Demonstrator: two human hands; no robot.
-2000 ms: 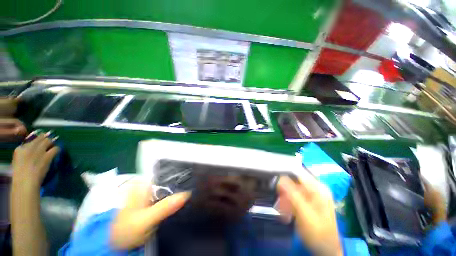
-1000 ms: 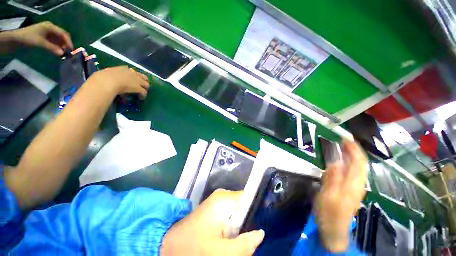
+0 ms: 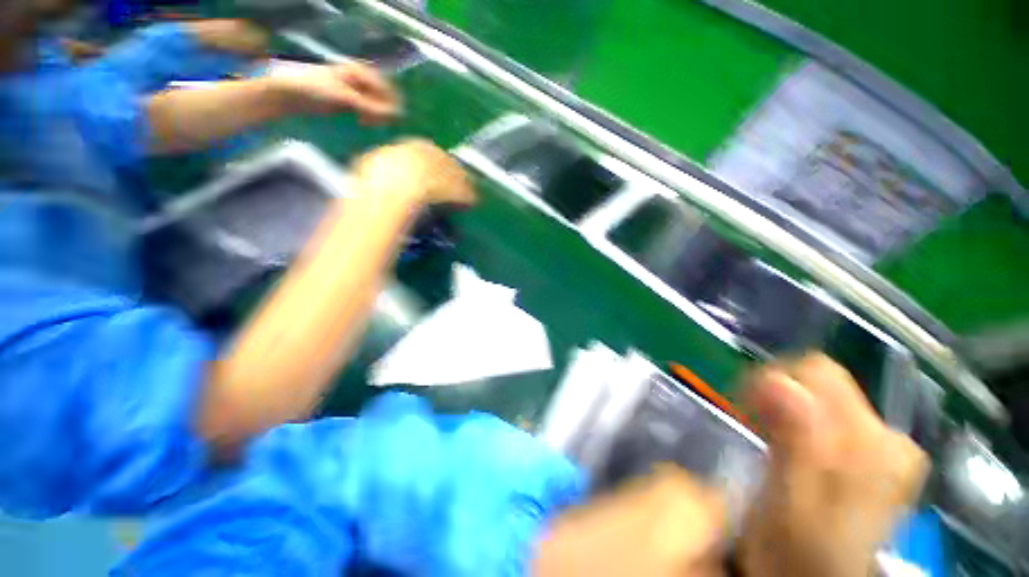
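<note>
The view is blurred. My left hand (image 3: 632,527) is at the bottom edge, partly cut off, over the near side of a dark cover (image 3: 666,434) on white backing sheets (image 3: 587,389). My right hand (image 3: 829,468) is raised at the right of this pile, its fingers curled. A small dark patch shows between the hands. Blur and the frame edge hide whether either hand holds anything.
An orange stick (image 3: 713,397) lies beyond the pile, a white crumpled sheet (image 3: 480,338) left of it. A coworker's bare forearm (image 3: 305,310) and blue sleeves fill the left. Dark panels (image 3: 745,287) line the bench's back. A light-blue item (image 3: 923,543) is at lower right.
The view has turned left, so the coworker shows more. The dark cover with white sheet that my hands held is no longer clearly visible. My right hand's fingers, extended before, are now curled.
</note>
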